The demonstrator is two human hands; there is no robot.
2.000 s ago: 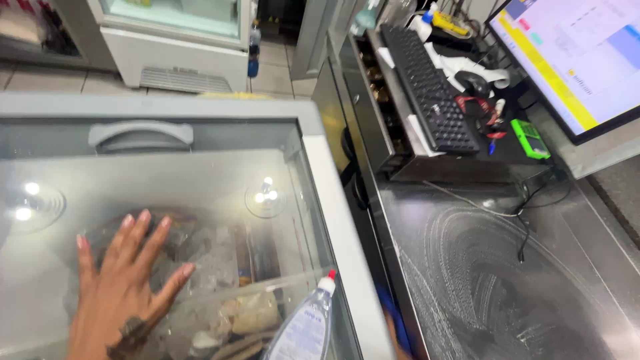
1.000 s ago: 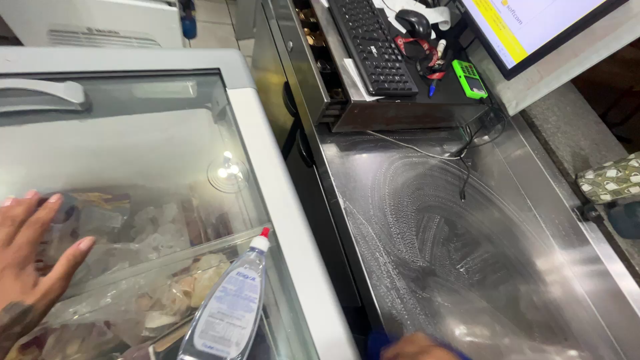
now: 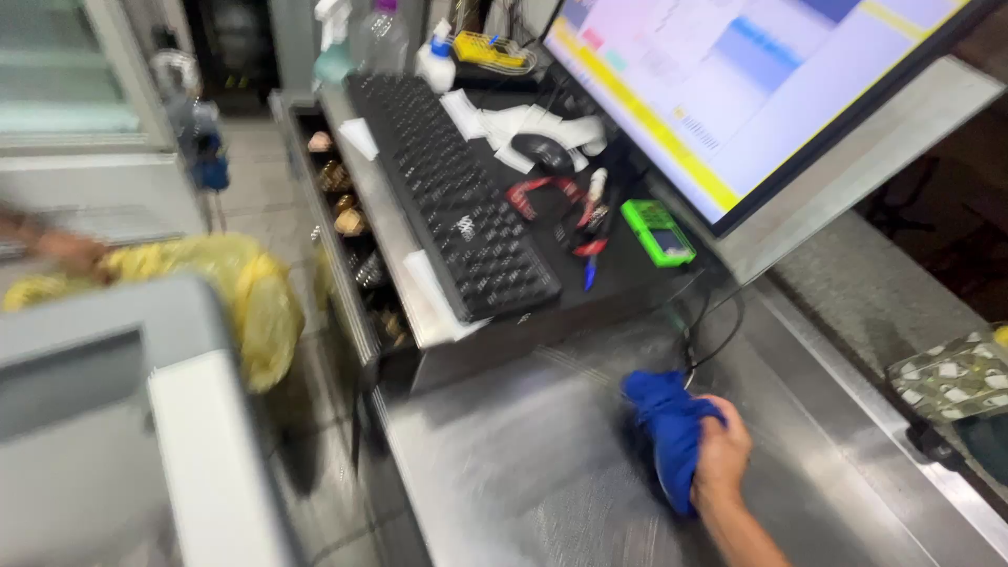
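My right hand [image 3: 720,453] grips a bunched blue cloth [image 3: 669,441] and presses it on the stainless steel counter [image 3: 535,480], just below the cables at the counter's back part. Wipe streaks show faintly on the metal near the bottom. My left hand is out of view. At the lower left stands the glass-topped chest freezer [image 3: 209,457], only its corner and edge in sight. The squeeze bottle is not in this frame.
A black keyboard [image 3: 453,197], a mouse [image 3: 543,152], a red lanyard [image 3: 551,193] and a green card terminal [image 3: 658,232] lie on a cash drawer unit beside a monitor [image 3: 756,79]. Beyond the freezer, another person's hand [image 3: 75,253] holds a yellow plastic bag [image 3: 252,307].
My right hand with the blue cloth has come onto the counter from the bottom edge. My left hand has left the view. A person's hand with a yellow bag has appeared. The view has swung.
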